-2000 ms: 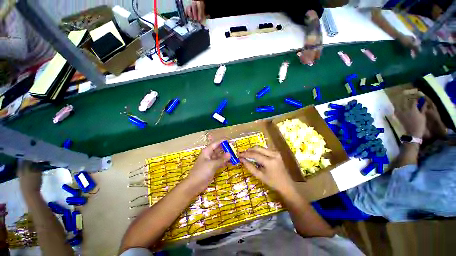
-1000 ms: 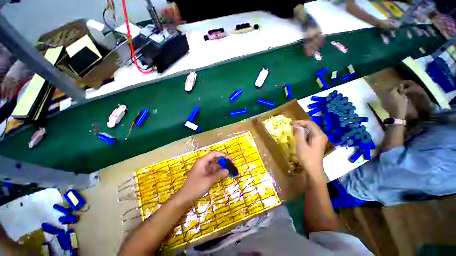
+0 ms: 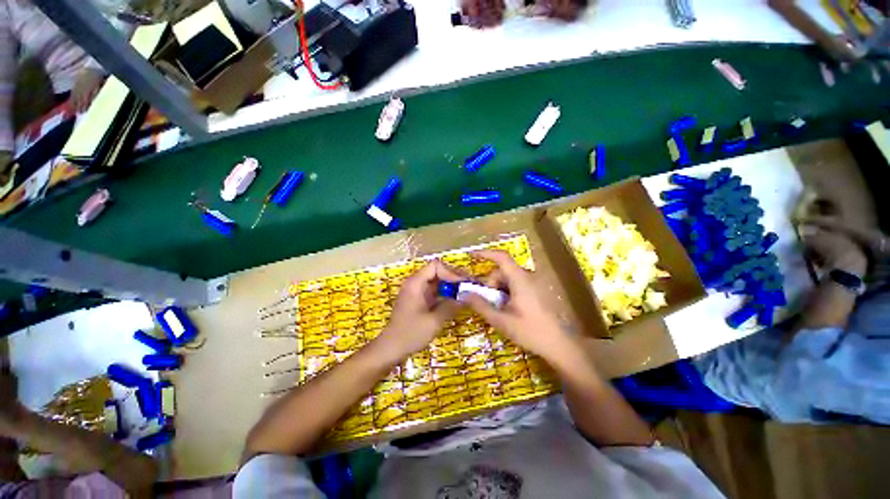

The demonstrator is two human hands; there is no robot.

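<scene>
A blue battery cell (image 3: 450, 289) with a whitish pad (image 3: 482, 292) along its side lies between my two hands, above the amber taped panel (image 3: 361, 336). My left hand (image 3: 420, 304) grips the cell's blue left end with thumb and fingers. My right hand (image 3: 512, 300) has its fingers around the right end, on the pad. The fingers partly hide the cell. The panel has dark grid lines, and thin lead wires (image 3: 280, 334) stick out at its left edge.
An open box of cream pads (image 3: 615, 263) stands right of the panel. Blue cells (image 3: 727, 234) are heaped beyond it. The green belt (image 3: 322, 219) carries blue cells and pink-white parts. A grey metal bar (image 3: 107, 276) is at left. A person's hands (image 3: 829, 239) are at far right.
My right hand has come back from the pad box to the cell in my left hand. A whitish pad now shows along the cell. The view has shifted.
</scene>
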